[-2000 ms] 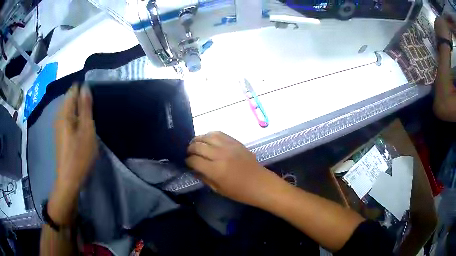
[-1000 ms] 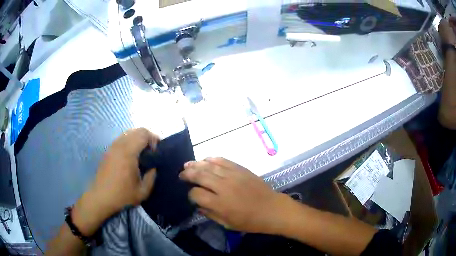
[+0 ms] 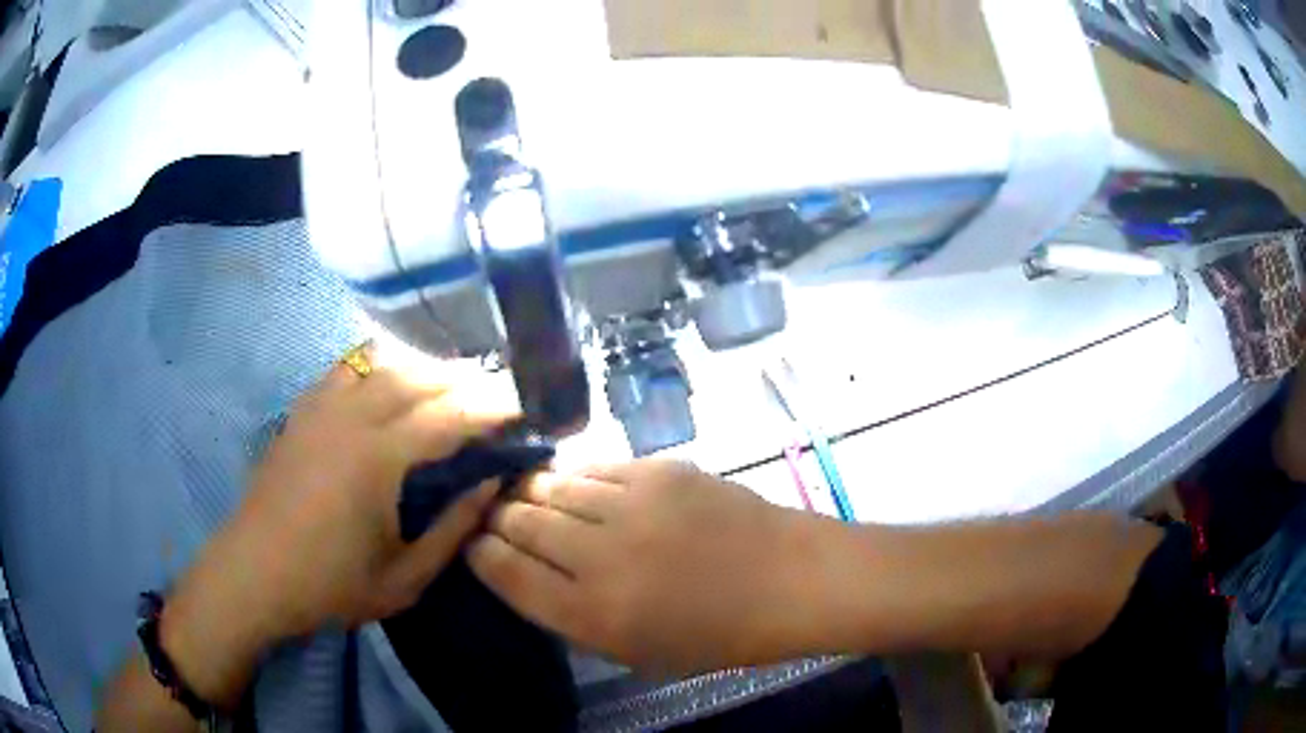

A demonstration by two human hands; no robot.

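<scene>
The grey-blue cloth panel lies left of the machine head, with a black strip along its top edge. My left hand holds a folded bit of the black fabric between thumb and fingers, just below the needle area. My right hand presses on the black fabric beside it, fingertips close to my left hand. The fabric hangs down below both hands. The sewing machine head is directly above; the needle and presser foot are hidden behind the shiny metal guard and glare.
Thread snips lie right of the needle, partly behind my right forearm. The ruled table edge runs along the front right. A blue card is at the far left. A brown patterned cloth and part of a person's arm are at the right.
The view has moved closer to the machine head. Both hands have moved up to the needle area with the black fabric, which was lower and spread flatter before.
</scene>
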